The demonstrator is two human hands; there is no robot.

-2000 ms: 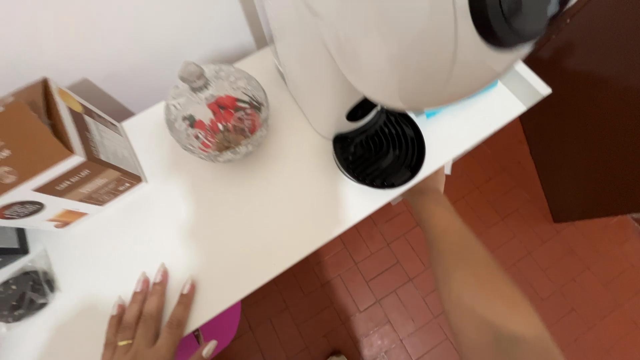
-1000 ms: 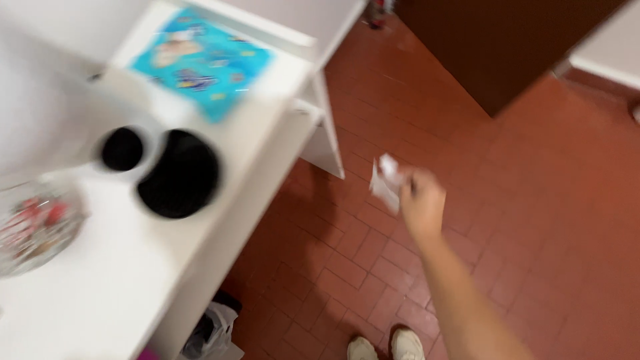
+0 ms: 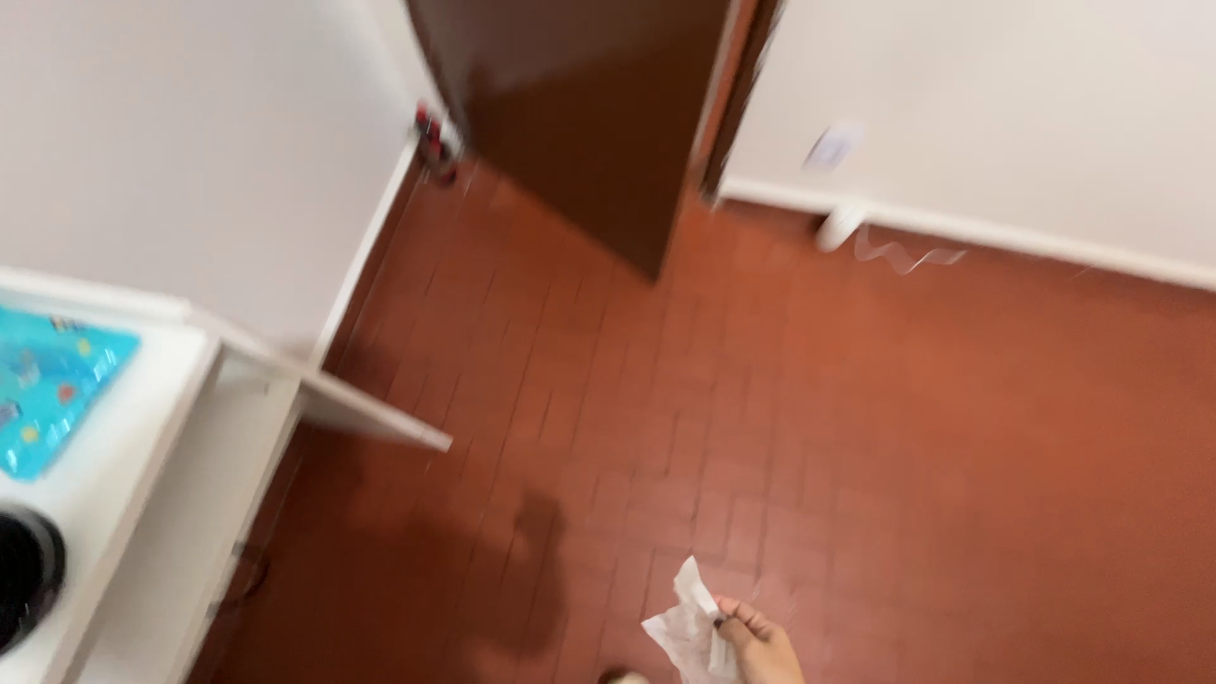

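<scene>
Near the bottom edge, right of centre, my right hand [image 3: 757,641] pinches a thin, crumpled white tissue or cloth [image 3: 692,622] between thumb and fingers. The piece hangs down to the left of the hand, above the tiled floor. My left hand is out of the picture. At the left edge, a white cabinet [image 3: 180,513] carries a bright blue patterned packet [image 3: 59,385] and the round black part of an appliance [image 3: 27,578].
An open white cabinet door [image 3: 375,413] juts out over the red tiled floor [image 3: 912,456]. A dark brown door [image 3: 589,123] stands ajar at the top. Beside the right wall lies a small white object [image 3: 840,228] with a thin cord. A red and dark object [image 3: 435,144] sits in the corner.
The view has swung right, away from the counter. My left hand, on the counter two seconds ago, has left the picture. My right hand has come away from the cabinet edge with the white piece.
</scene>
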